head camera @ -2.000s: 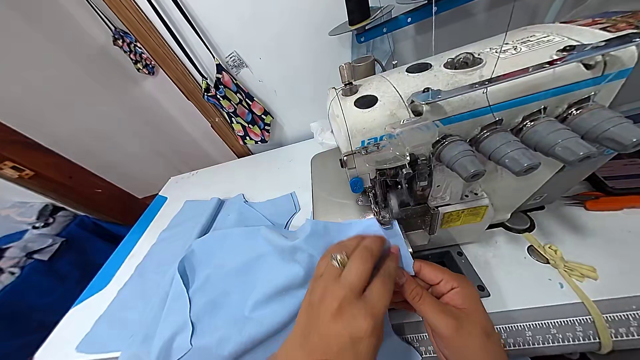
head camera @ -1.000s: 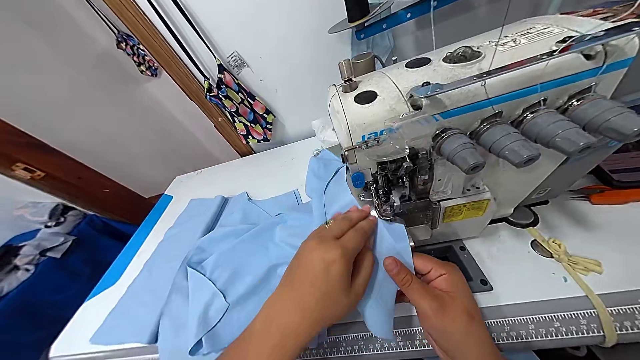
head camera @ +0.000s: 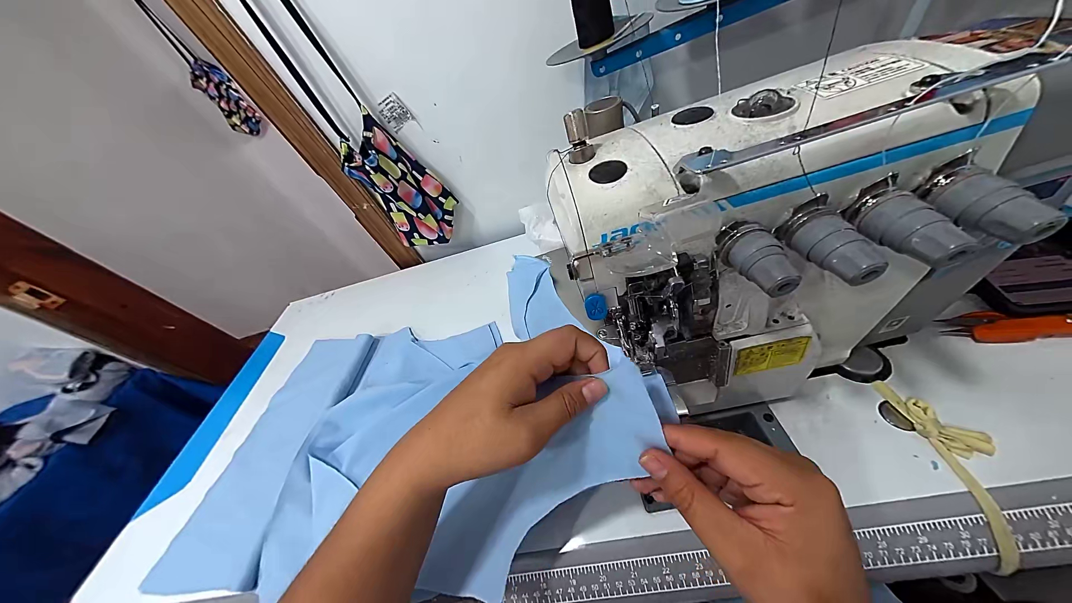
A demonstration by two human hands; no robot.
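Light blue fabric (head camera: 578, 435) lies in front of a white overlock sewing machine (head camera: 804, 167), one edge at the presser foot area. My left hand (head camera: 519, 402) pinches the fabric between thumb and fingers just left of the needle area. Lower right, my right hand (head camera: 745, 502) grips the fabric's edge between thumb and forefinger. A narrow part of the fabric extends behind the foot along the machine's left side. More folded light blue fabric (head camera: 276, 469) rests on the white table at left. The needle tip is hidden.
A measuring tape strip (head camera: 620, 579) runs along the table's front edge. A yellowish tied fabric strip (head camera: 946, 435) hangs over it at right. Orange-handled pliers or cutters (head camera: 1017, 328) lie behind. Patterned fabric pouches (head camera: 402, 188) hang by the wall, and dark blue cloth (head camera: 100, 477) is at lower left.
The fabric's free lower edge, hanging down between my hands a second ago, is now held out by my right hand near the foot. Two seconds ago, no fabric stood up behind the foot.
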